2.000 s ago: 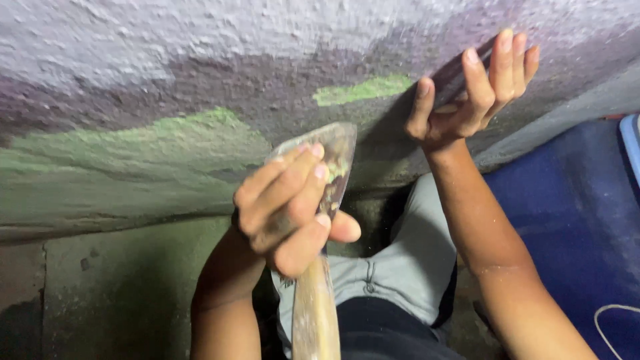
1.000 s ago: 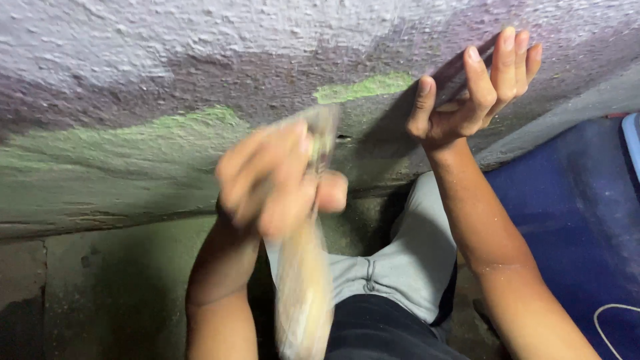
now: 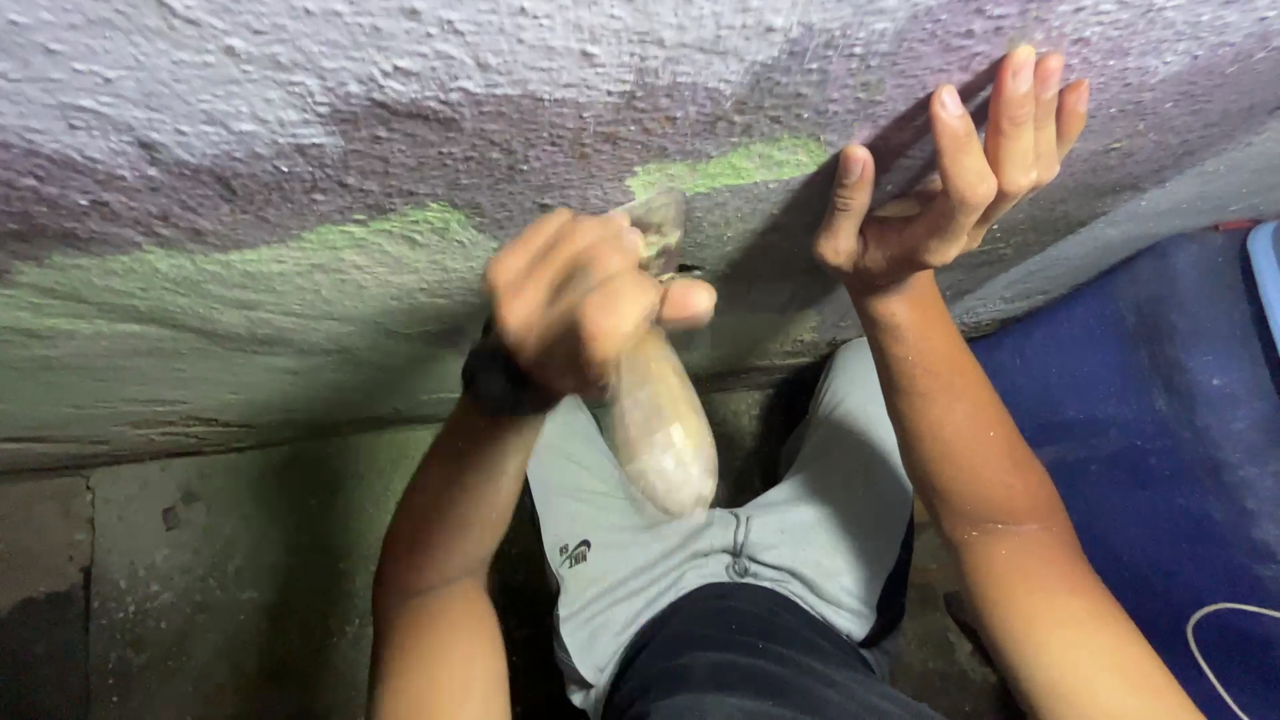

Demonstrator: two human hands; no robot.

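My left hand (image 3: 595, 300), with a dark band at its wrist, is closed around a scraper (image 3: 665, 430) with a pale handle. The scraper's metal blade, blurred by motion, points up at the painted wall (image 3: 560, 140); whether it touches is hard to tell. Just above the blade lies a bright green patch (image 3: 735, 168) amid grey and purple paint. Over to the right, my right hand (image 3: 950, 190) has its fingers spread and its tips at the wall, holding nothing.
A large blue container (image 3: 1130, 380) stands on the right, with a light blue edge (image 3: 1268, 270) and a pale cord (image 3: 1200, 640) at its side. Beneath the wall is a stained concrete floor (image 3: 220, 560). My legs in grey trousers (image 3: 650, 530) are close to the wall.
The left hand has turned the scraper: its broad blade face showed two seconds ago, while now the blade looks narrower and the handle is more foreshortened. The right hand has hardly moved.
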